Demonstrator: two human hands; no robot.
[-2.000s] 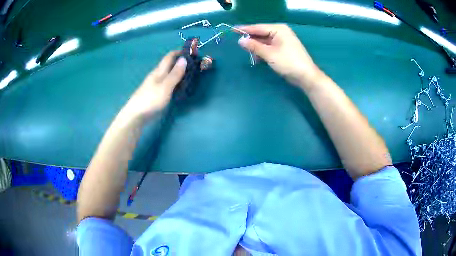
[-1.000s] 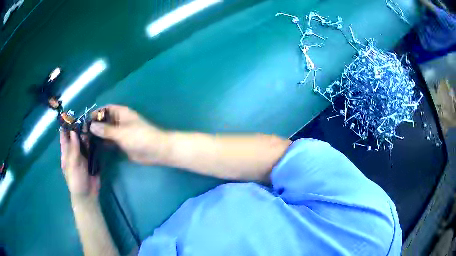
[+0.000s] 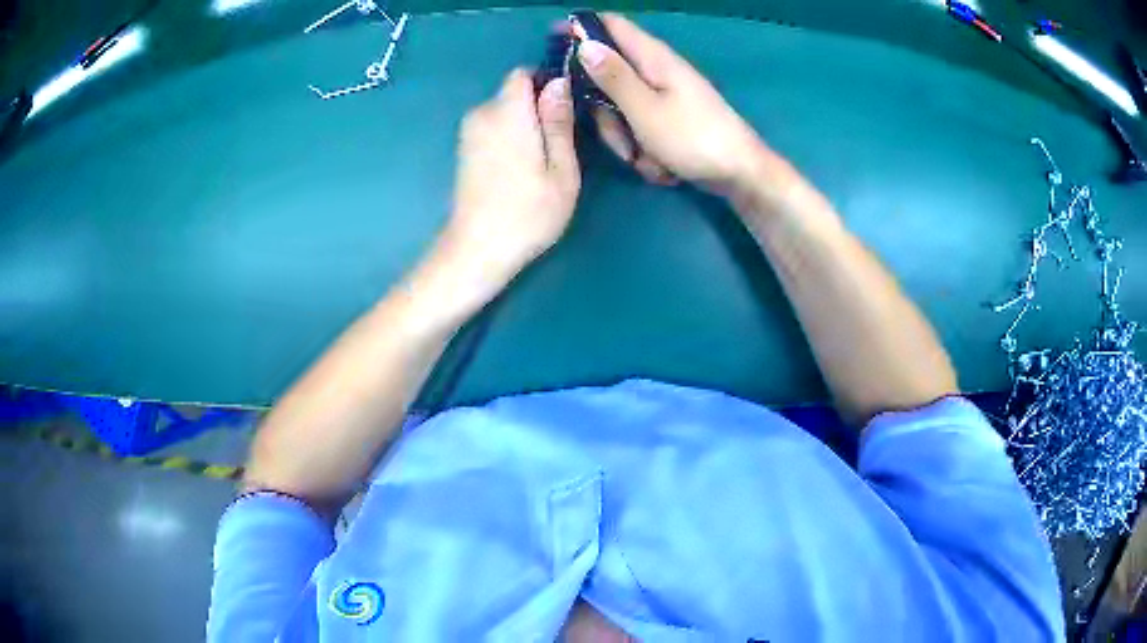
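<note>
A black clamp [image 3: 555, 57] is held between my two hands near the top centre of the view, mostly hidden by the fingers. A small coppery bit shows at its top. My left hand [image 3: 513, 163] is closed on the clamp from the left. My right hand [image 3: 664, 107] grips it from the right, thumb near its top. A thin silver wire shows under the right fingers. Two or so loose torsion springs [image 3: 376, 72] lie on the green bench [image 3: 189, 251] to the upper left. A dark cable or its shadow shows beside my left forearm.
A large tangled spring pile [image 3: 1084, 433] lies at the right, with chains of springs reaching up from it. Cable ends with red and blue tips [image 3: 975, 19] lie along the far edge at both sides. Blue plastic items [image 3: 123, 425] stand below the bench at the left.
The view swung left and back. Both hands, with the clamp, are now together at top centre, and the right hand no longer shows the separate spring it held two seconds ago.
</note>
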